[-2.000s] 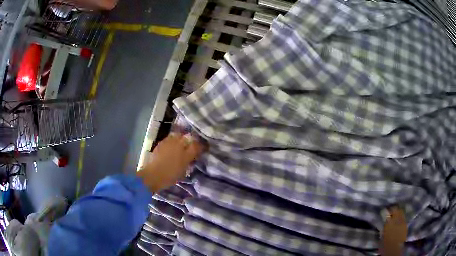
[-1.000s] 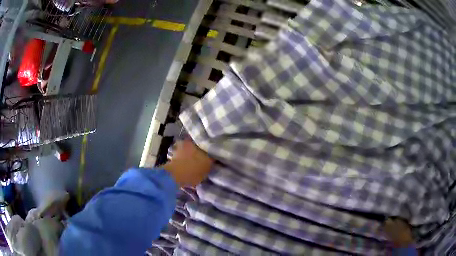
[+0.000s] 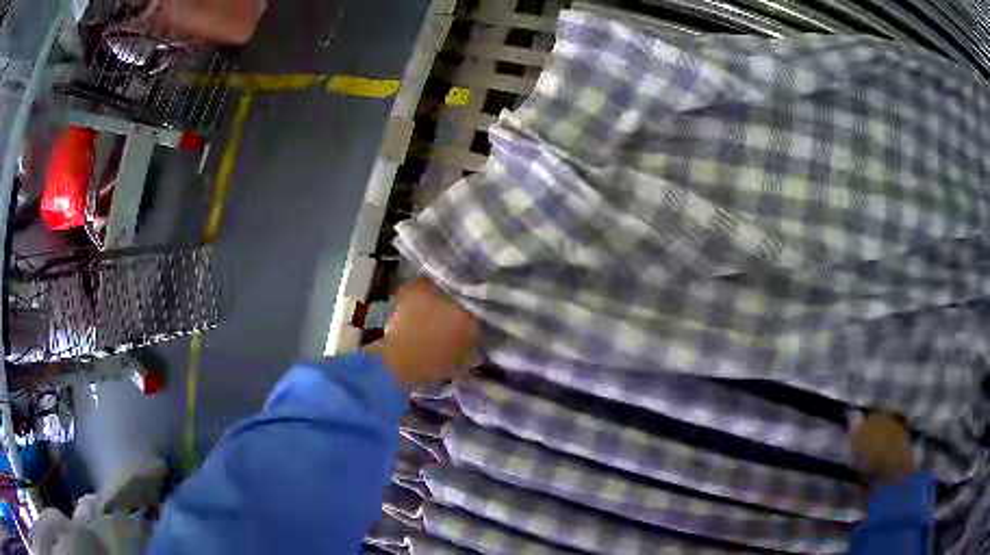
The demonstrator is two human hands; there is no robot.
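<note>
A purple-grey and white checked cloth [image 3: 738, 184] covers the middle and right of the view. Its near part lies in long parallel folds [image 3: 608, 466] with dark gaps between them. My left hand [image 3: 429, 334], in a blue sleeve, is at the cloth's left edge, with its fingertips hidden at the fabric. My right hand [image 3: 885, 444] is small and blurred at the lower right, on the cloth beside a dark gap. Whether either hand grips the cloth is not clear.
A pale rack edge [image 3: 375, 195] curves along the cloth's left side. Shiny metal bars [image 3: 836, 16] show at the top right. On the grey floor [image 3: 282, 206] with yellow lines stand wire baskets [image 3: 157, 291] near a bright red object [image 3: 68, 179]. A grey heap [image 3: 114, 518] is at the lower left.
The upper cloth has shifted left, uncovering more metal bars at the top right. My left hand is slightly right of its place two seconds ago. More of my right sleeve shows.
</note>
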